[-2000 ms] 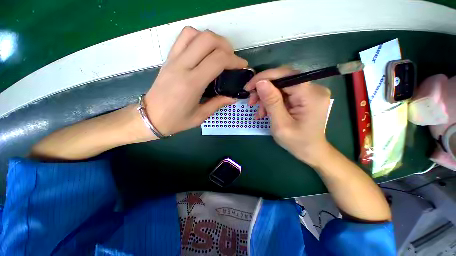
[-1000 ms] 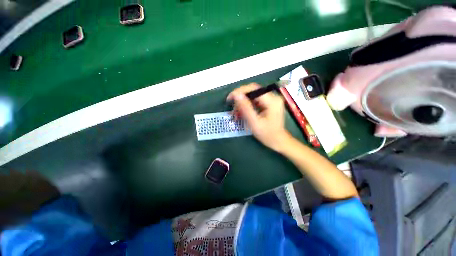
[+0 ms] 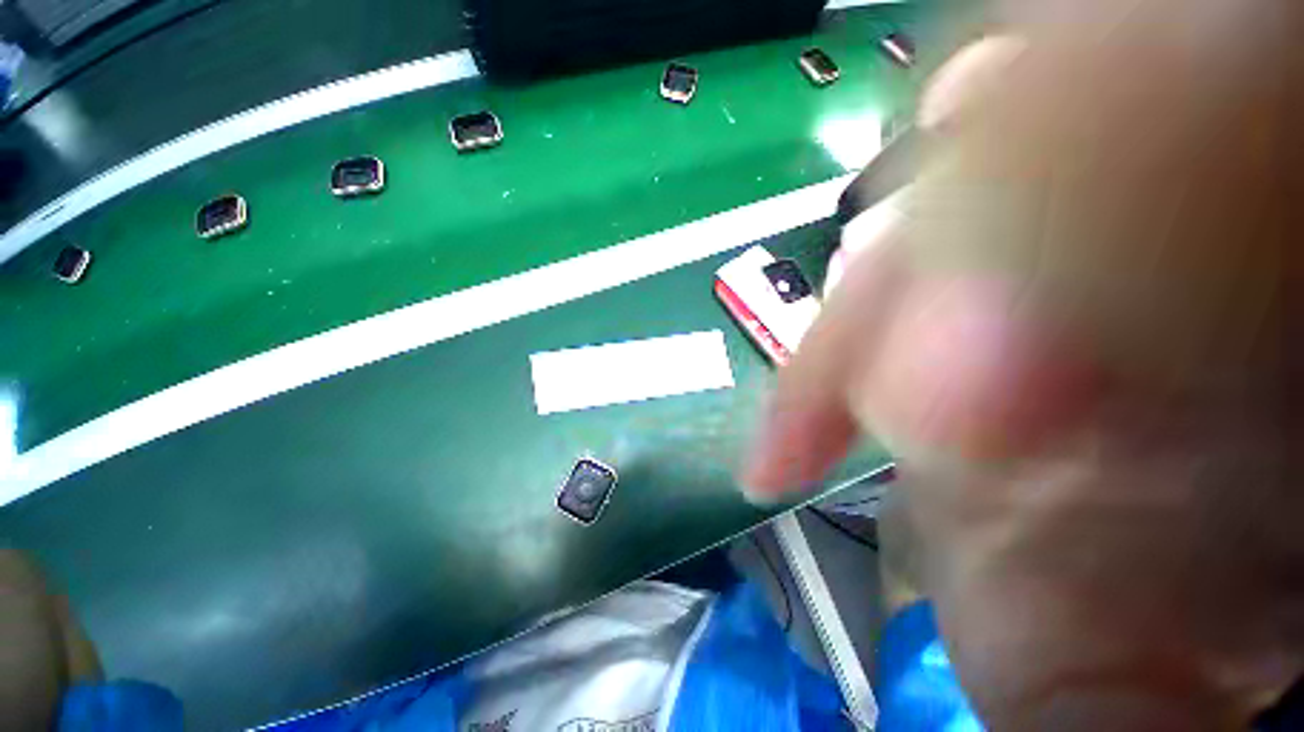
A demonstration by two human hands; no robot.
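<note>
My right hand [image 3: 987,386] is large, blurred and close to the camera on the right; whether it holds the dark stick cannot be seen. My left hand [image 3: 32,644] is cut off at the lower left edge, and its fingers are not visible. A watch body [image 3: 586,491] lies alone on the dark green bench, its face showing a round mark. The white adhesive dot sheet [image 3: 632,373] lies flat above it; its dots are not resolved here.
A small watch [image 3: 788,280] lies on a white packet beside a red packet [image 3: 751,318], partly behind my right hand. A white rail [image 3: 415,328] separates the bench from the bright green belt [image 3: 572,186], which carries several watches. A black object [image 3: 629,32] stands beyond.
The view has shifted to show more of the belt. My right hand has left the dot sheet and come up close to the camera. My left hand has moved from the work spot to the lower left edge.
</note>
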